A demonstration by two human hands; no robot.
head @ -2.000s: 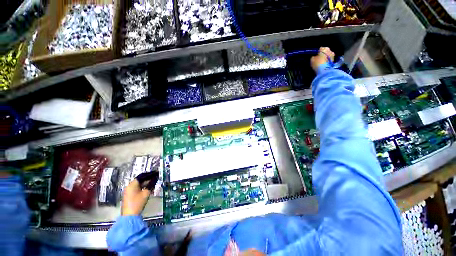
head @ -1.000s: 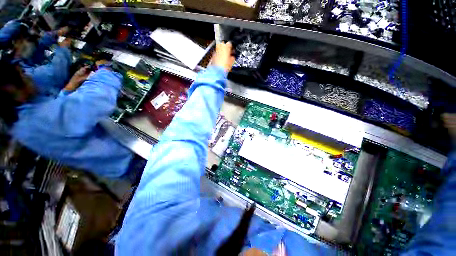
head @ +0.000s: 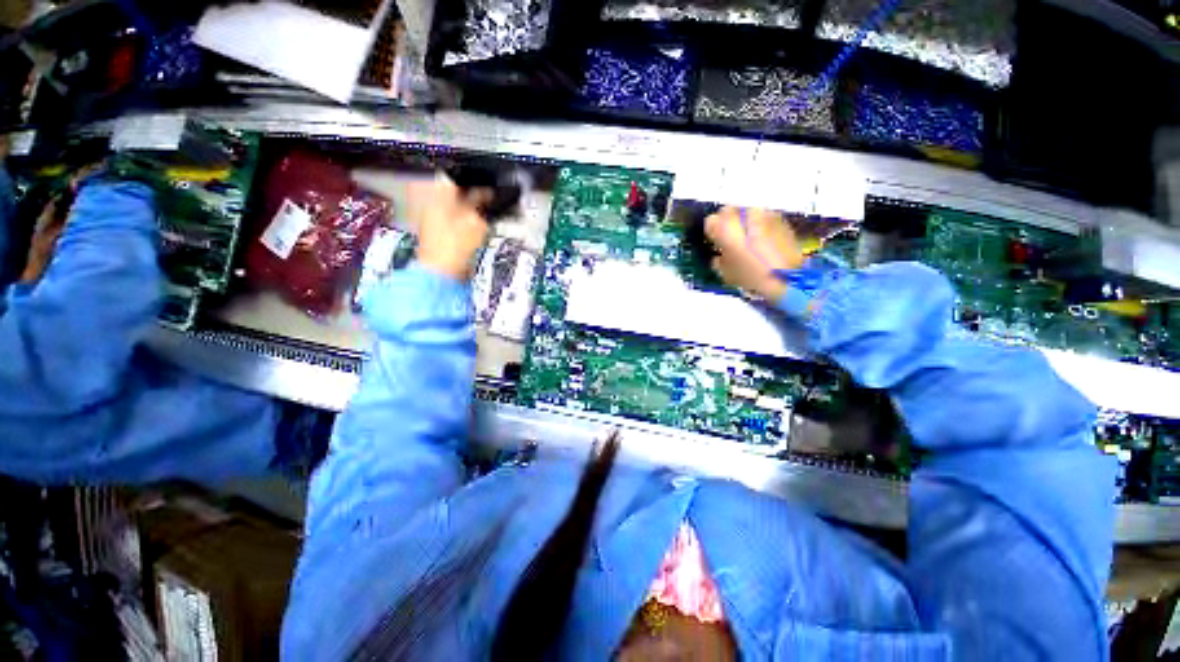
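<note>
A green circuit board (head: 621, 369) lies on the conveyor in front of me, with a long white bar (head: 660, 300) across its middle and a white block (head: 764, 185) at its far edge. My right hand (head: 754, 248) is over the board's upper part, just below the white block, fingers bent; whether it holds a small part cannot be told. My left hand (head: 453, 230) is blurred, left of the board above the parts bags, with black at its fingertips; its grip cannot be told.
A red bag (head: 304, 239) and clear parts bags (head: 513, 291) lie left of the board. Bins of blue components (head: 634, 80) and grey components (head: 766, 97) stand behind the conveyor. Another board (head: 983, 252) is at right. A coworker's blue sleeve (head: 97, 278) is at left.
My left hand has come down from the shelf bins to above the bags. My right hand has moved from the right edge onto the board. The view has turned.
</note>
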